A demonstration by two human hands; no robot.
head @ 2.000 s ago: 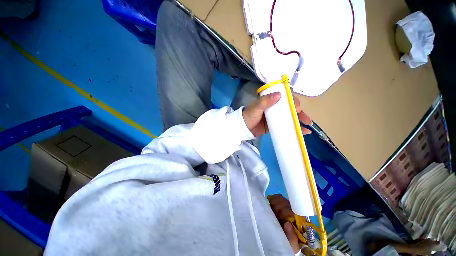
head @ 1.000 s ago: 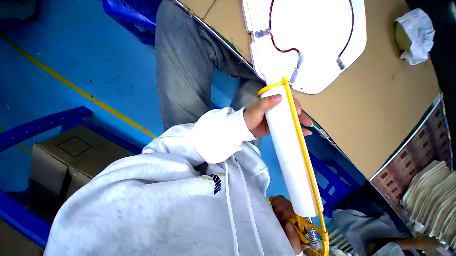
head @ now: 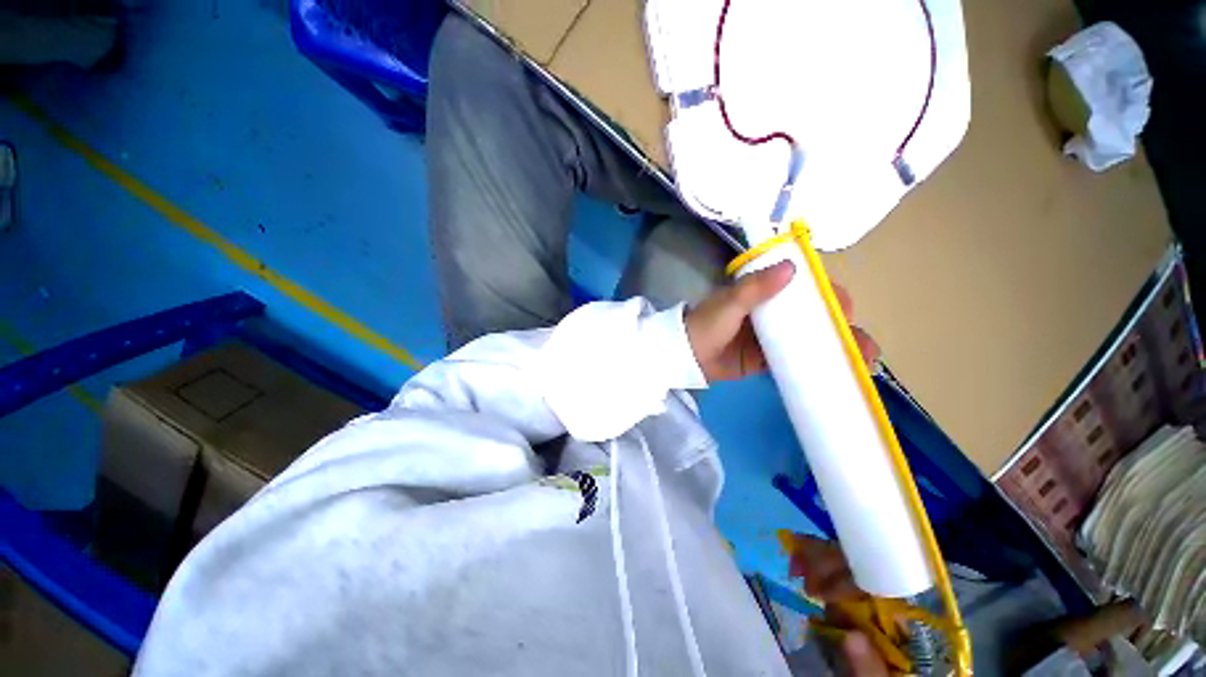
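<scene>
The caulking gun (head: 889, 410) has a yellow frame and a thick white cartridge (head: 840, 430). It slants from the bench edge down to the lower right. My left hand (head: 730, 327) is wrapped around the cartridge near the front ring. My right hand (head: 825, 571) is at the yellow trigger by the rear spring, partly cut off and blurred. The overexposed white panel (head: 846, 79) lies on the bench, with a dark-red wire loop (head: 718, 66) and short grey tabs (head: 905, 171). The nozzle is pale against the panel; its tip cannot be made out.
A crumpled white wad (head: 1119, 99) lies on the cardboard-covered bench (head: 979, 304). A patterned mat (head: 1091, 423) and stacked cream-white panels (head: 1157, 516) are at the right. A blue stool (head: 364, 53) and a carton (head: 218, 410) stand on the left. Another person's arm (head: 1104, 624) shows at lower right.
The gun and both my hands have shifted right and slightly down. The front ring has moved along the panel's near edge. The wire loop looks unchanged.
</scene>
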